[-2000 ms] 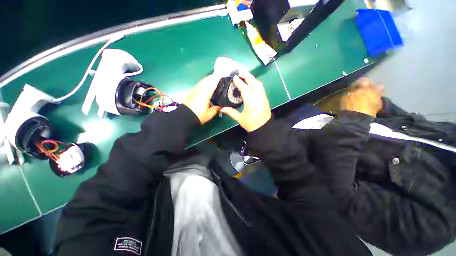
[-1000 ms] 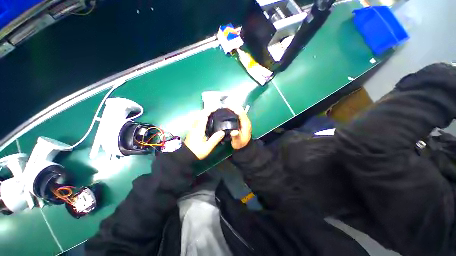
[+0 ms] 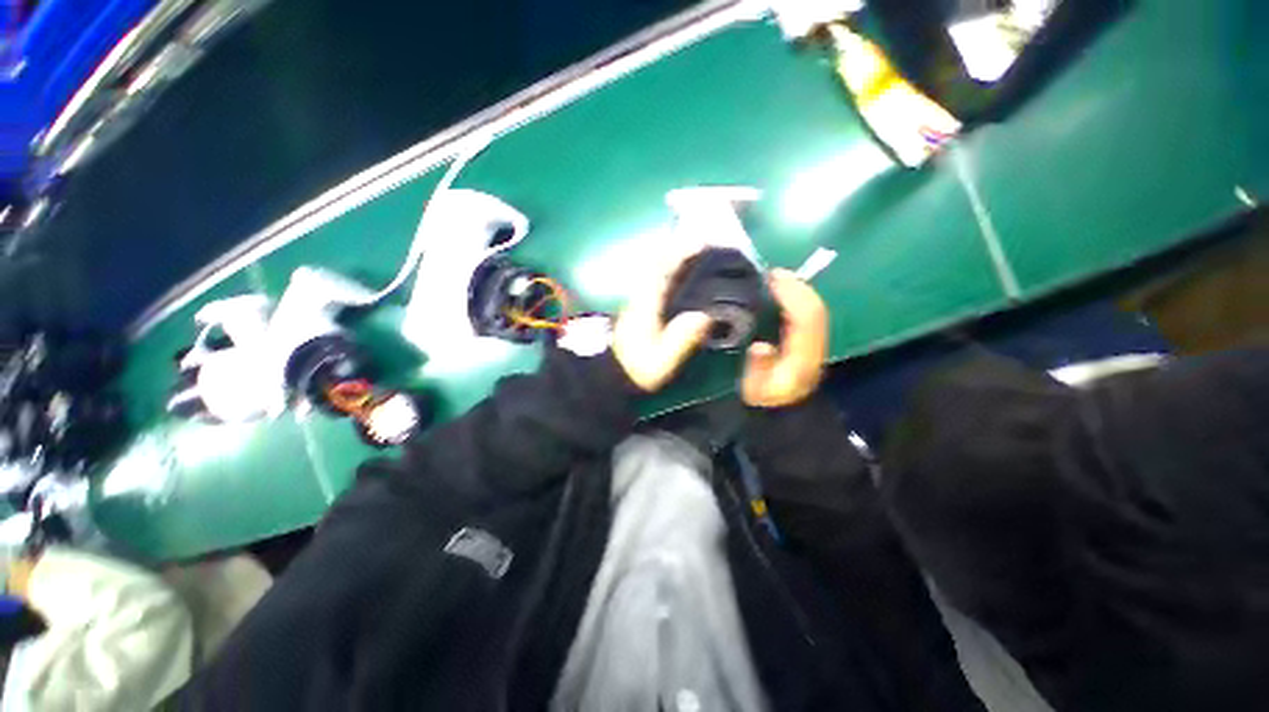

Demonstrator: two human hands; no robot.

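Observation:
A black camera head (image 3: 721, 289) sits at the end of a white camera body (image 3: 713, 220) on the green bench. Its round face points toward me. My left hand (image 3: 654, 334) holds the head's left side, thumb near the round face. My right hand (image 3: 791, 341) is curled at its right side; the image is blurred and its contact is unclear. A short white bar sticks out beside my right hand.
Left on the green bench (image 3: 612, 125) are a white camera body (image 3: 452, 237) with wires and disc out, another wired one (image 3: 309, 309) and a further white body. A yellow-white tube (image 3: 891, 104) lies far right. Dark sleeves of a person are at right, a pale sleeve at lower left.
The view has swung left and blurred. The camera head, whose round face showed first, then its smooth black side, now shows its round face again. My right hand's fingers sit farther from the head.

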